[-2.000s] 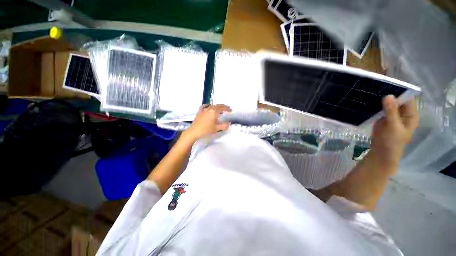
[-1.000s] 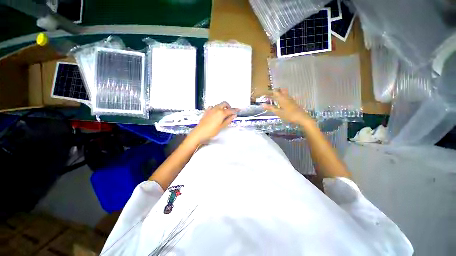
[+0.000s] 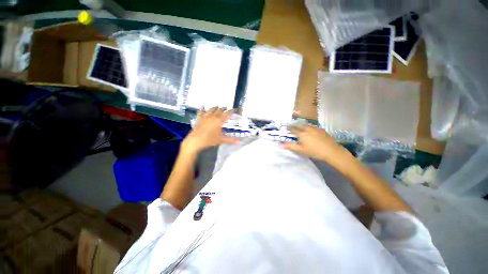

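Note:
A panel in a clear ribbed bag [image 3: 259,130] is seen nearly edge-on at the bench's front edge, close against my body. My left hand [image 3: 210,129] holds its left end and my right hand [image 3: 313,141] holds its right end. My fingers hide parts of it. Just behind it lie two bagged panels with white faces up [image 3: 272,83] [image 3: 215,75]. A bagged panel with its dark face up [image 3: 160,75] lies further left. A flat, cloudy air-column bag [image 3: 369,107] lies to the right.
A small open carton [image 3: 40,59] stands at the left end, with a dark panel [image 3: 108,66] beside it. Loose dark panels [image 3: 364,51] lie on brown cardboard [image 3: 283,27] at back right, under clear bags [image 3: 342,18]. A plastic bag pile [image 3: 465,64] hangs at right. A blue bin [image 3: 140,174] is below.
The panel my right hand carried two seconds ago is no longer in that hand. My right hand has come down to the bagged panel at the bench edge. My left hand has moved to its left end.

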